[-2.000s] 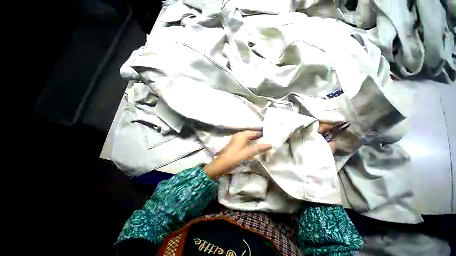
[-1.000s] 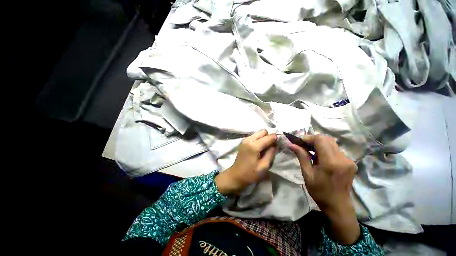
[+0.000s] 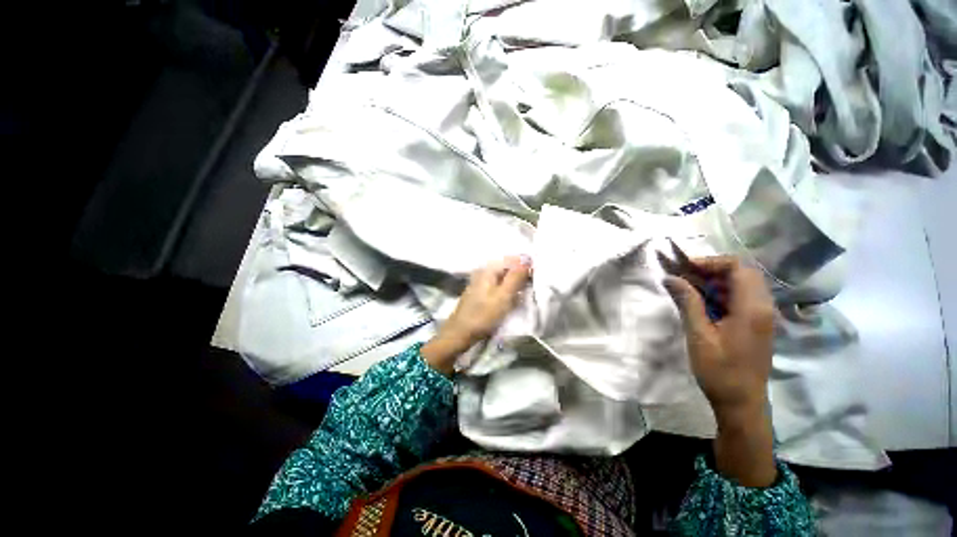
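An off-white garment [image 3: 619, 304] lies bunched on the table in front of me, with a squared flap-like part raised between my hands. My left hand [image 3: 485, 309] pinches the garment's cloth at the left edge of this part. My right hand [image 3: 729, 325] holds dark thread snips [image 3: 675, 258] with a bit of blue between the fingers. The blades point up and left at the right side of the raised cloth; whether they touch it I cannot tell. A small navy brand label [image 3: 697, 206] shows above the right hand. Loose threads are too fine to make out.
The white worktable [image 3: 892, 273] shows at the right and along the lower left edge. A heap of pale garments [image 3: 839, 73] lies at the far right. More pale cloth [image 3: 871, 514] sits lower down at the bottom right. The left side is dark.
My right hand with the snips has moved right and up, away from my left hand. My left hand has moved slightly left, and the squared cloth part now stands spread between them.
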